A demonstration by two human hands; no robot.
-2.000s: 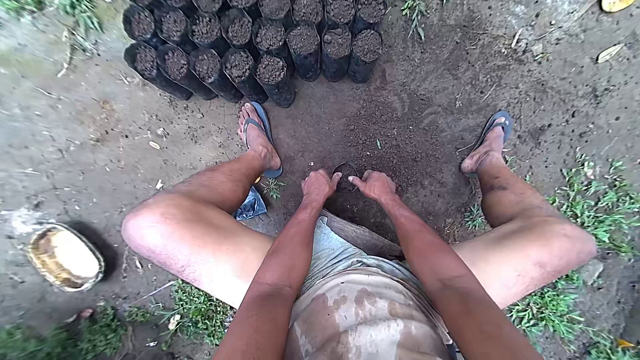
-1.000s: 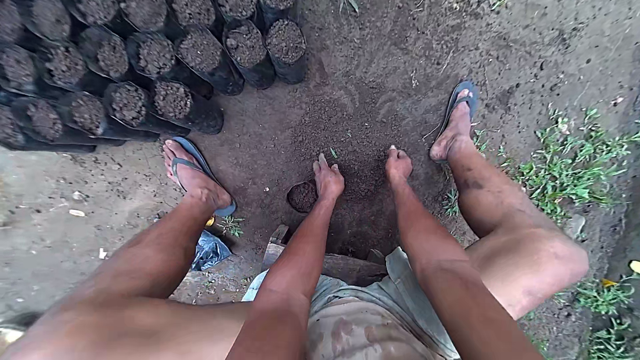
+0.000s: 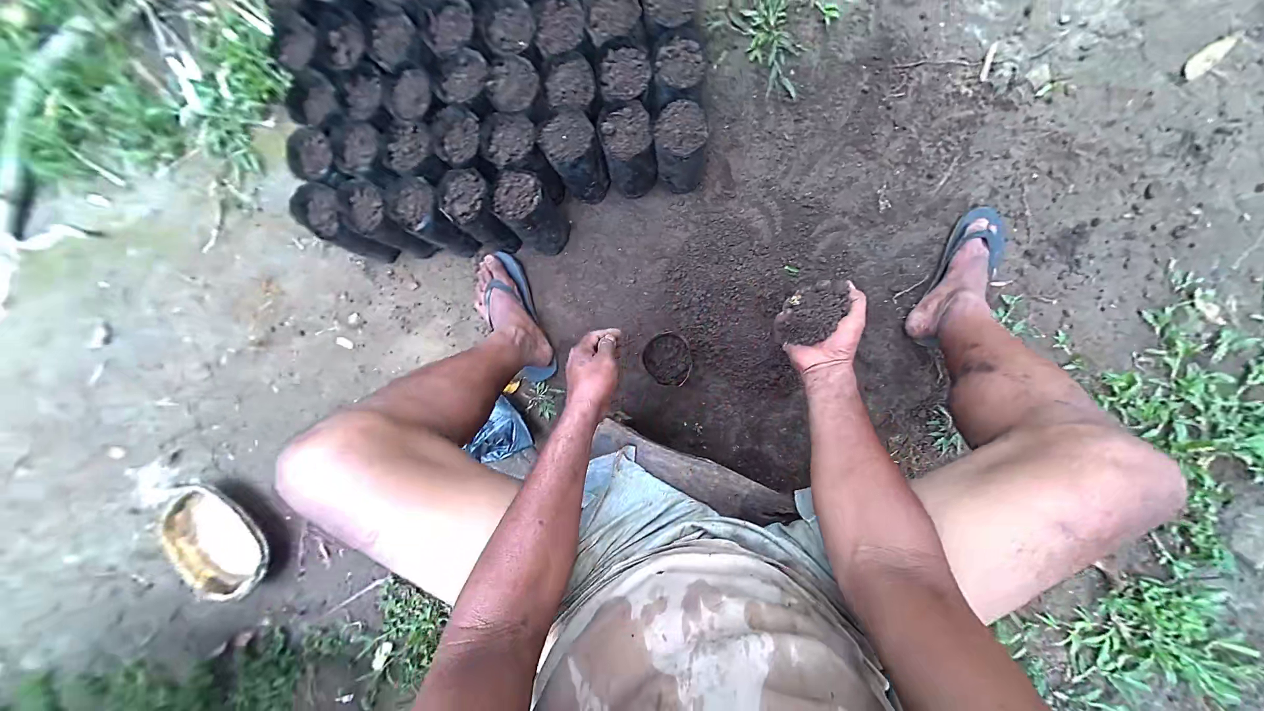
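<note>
My right hand (image 3: 826, 331) is cupped around a heap of dark soil (image 3: 816, 308), over the loose soil in front of me. My left hand (image 3: 594, 363) is closed, thumb against the fingers, just left of a round black bag of soil (image 3: 668, 358) that stands on the ground between my feet; whether anything is in its fingers I cannot tell. Neither hand touches the bag. Toward the upper left, rows of black plastic nursery bags filled with soil (image 3: 515, 196) stand packed side by side, some of the front ones leaning.
A wooden piece (image 3: 706, 474) lies under my seat. Blue-black plastic (image 3: 500, 433) is beside my left thigh. A shallow oval container (image 3: 214, 543) sits at the lower left. Sandalled feet flank the loose soil (image 3: 731, 316); green weeds (image 3: 1180, 395) grow on the right.
My right hand has scooped up soil and turned palm up. My left hand was at the far side of the bag and is now to its left. The view has shifted since a second ago.
</note>
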